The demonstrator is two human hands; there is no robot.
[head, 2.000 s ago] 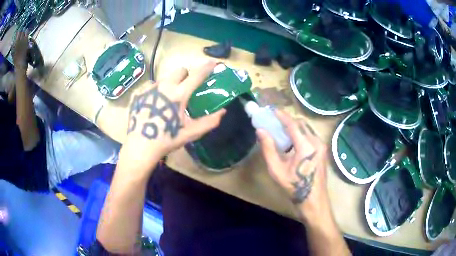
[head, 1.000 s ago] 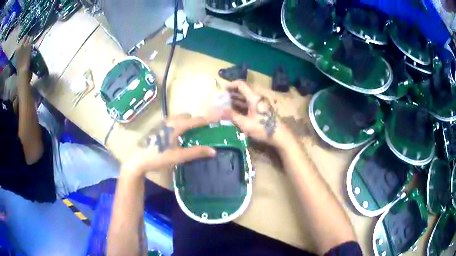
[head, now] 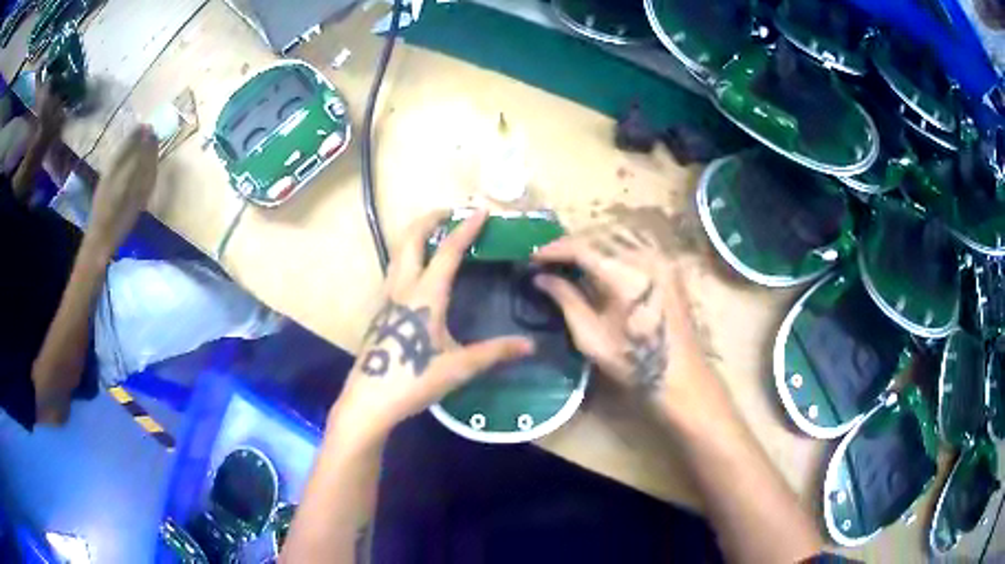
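Observation:
A green car body (head: pixel 516 236) with a dark interior tray (head: pixel 485 312) lies on the bench in front of me, its rounded pale-rimmed end towards me. My left hand (head: pixel 413 342) spans its left side, fingers at the far left edge and thumb over the tray. My right hand (head: pixel 628 314) is over the right side, its fingertips pinching a small black insert at the tray's far right; the insert is mostly hidden by the fingers. The whitish glue bottle (head: pixel 505 165) stands upright just beyond the body, its outline washed out by glare.
Another green body (head: pixel 284 132) lies at the left, beside a black cable (head: pixel 369 143). Black inserts (head: pixel 661 138) lie by the green strip (head: pixel 551 72). Overlapping bodies (head: pixel 777 215) cover the right. A blue crate (head: pixel 292 430) is at lower left. Another person's arm (head: pixel 83 286) reaches in.
The glue bottle went from my right hand to the bench. One black insert has left the pile, and my right hand has come back over the tray. The car body has turned rounded end towards me.

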